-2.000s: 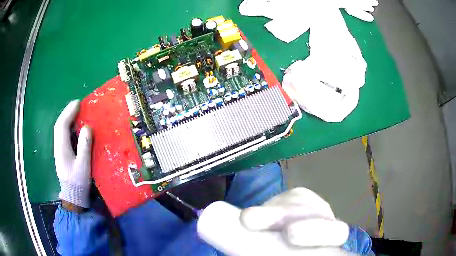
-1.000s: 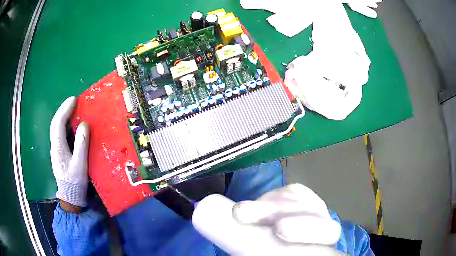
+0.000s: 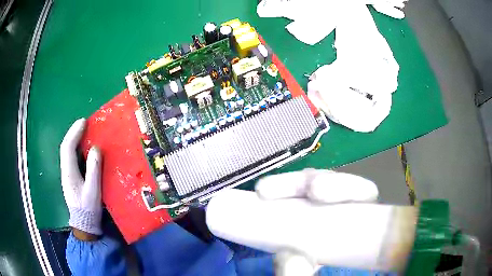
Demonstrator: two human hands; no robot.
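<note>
A circuit board (image 3: 216, 102) lies on a red foam pad (image 3: 116, 156), its ribbed silver heatsink (image 3: 243, 145) along the near edge. A bent white wire (image 3: 237, 180) runs along the heatsink. My left hand (image 3: 83, 178), in a white glove, is at the pad's left edge, thumb and fingers apart with the pad edge between them. My right hand (image 3: 296, 215), gloved, is closed around the glue syringe (image 3: 399, 237), whose green cap (image 3: 434, 237) points right. The needle is hidden or too blurred to tell, near the board's front edge.
A white cloth heap (image 3: 350, 86) lies on the green mat (image 3: 86, 43) at the right, with a thin dark tool (image 3: 362, 94) on it. A metal rail (image 3: 22, 118) curves down the left side. Grey floor with yellow-black tape (image 3: 405, 172) shows at the right.
My right hand has moved up and turned flatter, bringing the syringe's green cap into view at the right. The board and pad have shifted slightly downward, and my left hand with them.
</note>
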